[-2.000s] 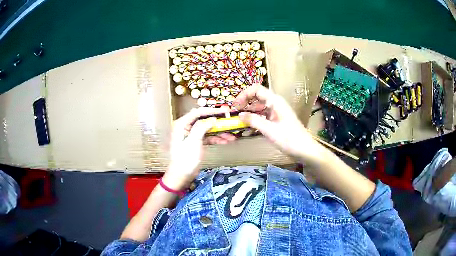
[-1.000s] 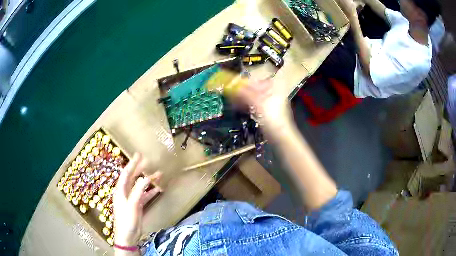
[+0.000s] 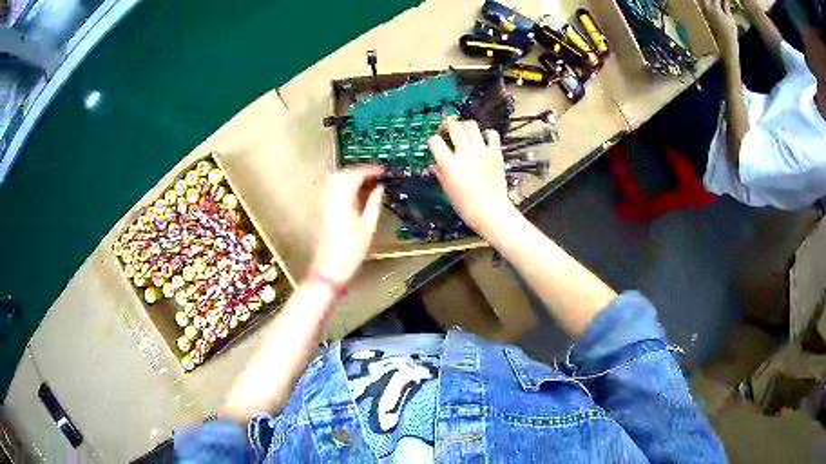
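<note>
An open cardboard board box [image 3: 426, 246] holds green circuit boards [image 3: 385, 122] and bunched black cables [image 3: 424, 201]. My right hand [image 3: 469, 172] is over the box, its fingertips down at the right part of the boards. My left hand [image 3: 349, 217] is at the box's lower left side, fingertips near a dark piece at the board edge. Whether either hand grips something cannot be told, as the fingers hide the contact. Cables with blocky tips stick out past the box's right side.
A battery box [image 3: 288, 276] of yellow cells with red wires stands at the left. Black cases with batteries [image 3: 566, 45] lie beyond the board box. A lone black case [image 3: 60, 415] lies lower left. The green belt [image 3: 226, 72] runs behind. A person [image 3: 770, 118] and another box [image 3: 675, 59] are at the right.
The view has turned toward the board box. The yellow battery piece has left my right hand, and more cases lie in the group. Both hands are now at the board box.
</note>
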